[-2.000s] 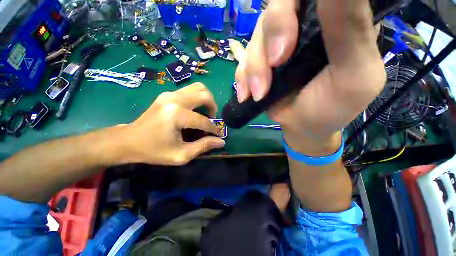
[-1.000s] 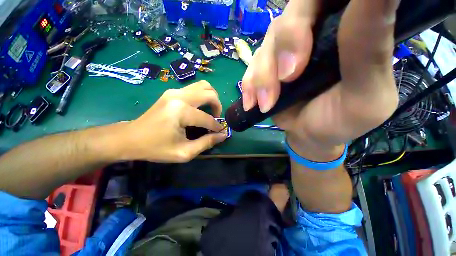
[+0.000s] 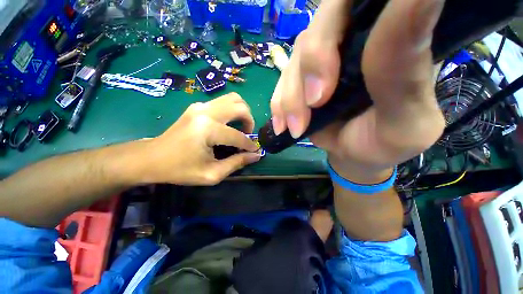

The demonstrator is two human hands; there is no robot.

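Observation:
My left hand (image 3: pixel 200 140) pinches the small watch housing (image 3: pixel 261 151) at the front edge of the green mat. Only the housing's pale rim and a bit of gold inside show between my fingertips and the tool. My right hand (image 3: pixel 355 97) is wrapped around the thick black electric screwdriver (image 3: pixel 338 95), tilted with its lower end at the housing. The screwdriver's bit is hidden. A thin pale stick lies on the mat, partly behind my right hand.
Spare watch modules (image 3: pixel 210 80) and a white wire bundle (image 3: pixel 135 84) lie behind my left hand. A blue station (image 3: pixel 37 60) and black-handled tool (image 3: pixel 83 103) are left. Blue bins (image 3: pixel 226 15) stand at the back, a fan (image 3: pixel 467 112) right, a red tray (image 3: pixel 86 244) below left.
The screwdriver and my right hand first shifted right, then back left a little. The screwdriver's lower end stays beside the housing. My left hand keeps its pinch, nearly still.

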